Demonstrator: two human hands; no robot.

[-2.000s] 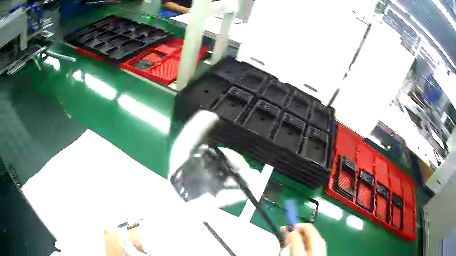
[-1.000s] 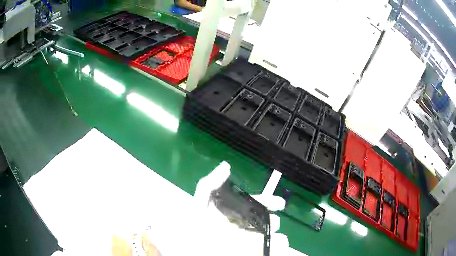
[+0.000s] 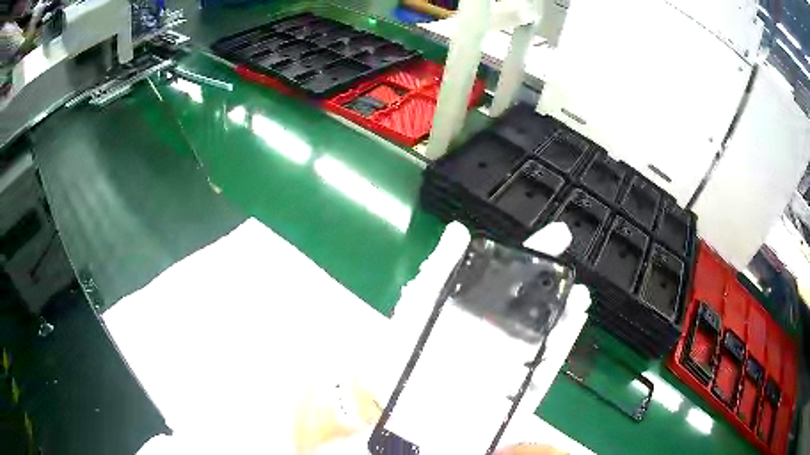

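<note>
My left hand (image 3: pixel 437 267), in a white glove, holds a black phone middle frame (image 3: pixel 515 289). The frame is tilted, its solid camera end up and its open rim running down to the bottom edge. Gloved fingertips show around the upper end; the palm blends into the white behind. My right hand (image 3: pixel 531 450) shows only as a sliver of bare skin at the bottom edge, by the frame's lower end; its fingers and any tool are hidden. A white sheet (image 3: pixel 231 329) lies below and to the left.
A loose black frame (image 3: pixel 641 404) lies on the green surface (image 3: pixel 302 213) right of the held one. A stack of black trays (image 3: pixel 475 169) stands behind. A red tray (image 3: pixel 728 302) with several frames is at the right. Another red tray (image 3: pixel 413 120) and black tray (image 3: pixel 320 58) lie farther back.
The held frame has turned from nearly edge-on to its broad side facing me. The blue tool and bare right fingers seen earlier are out of sight. The scene has shifted right in view.
</note>
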